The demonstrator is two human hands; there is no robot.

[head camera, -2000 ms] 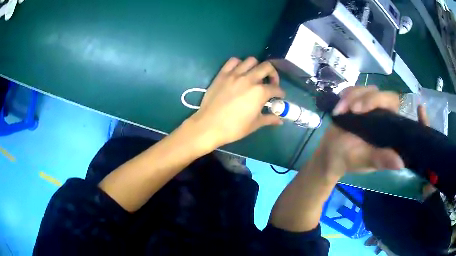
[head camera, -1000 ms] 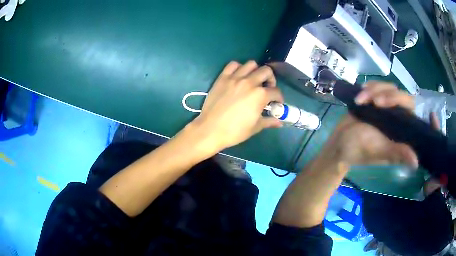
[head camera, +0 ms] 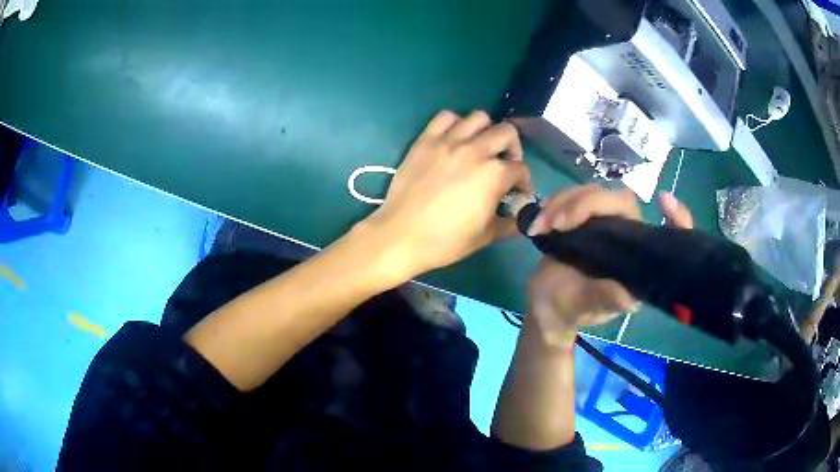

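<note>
My left hand point(head camera: 451, 189) is closed around a white handheld unit point(head camera: 519, 199) low over the green bench; most of the unit is hidden by my fingers and the driver. Its white cord loop point(head camera: 367, 184) sticks out on the left of my hand. My right hand point(head camera: 585, 263) grips a black electric screwdriver point(head camera: 659, 269) with a red switch. The driver's nose is at the unit beside my left fingertips; bit and screw cannot be seen.
The screw feeder point(head camera: 645, 78), with its pickup head point(head camera: 610, 157), stands upper right of my hands. A clear bag of small parts point(head camera: 774, 226) lies right of it. A white unit point(head camera: 779, 101) lies beyond. White pieces point(head camera: 18, 8) show at the far left. Blue stools point(head camera: 635, 392) stand below the bench.
My right hand has brought the screwdriver down and left from the feeder's pickup head to the white unit. My left hand still holds the unit, almost unmoved.
</note>
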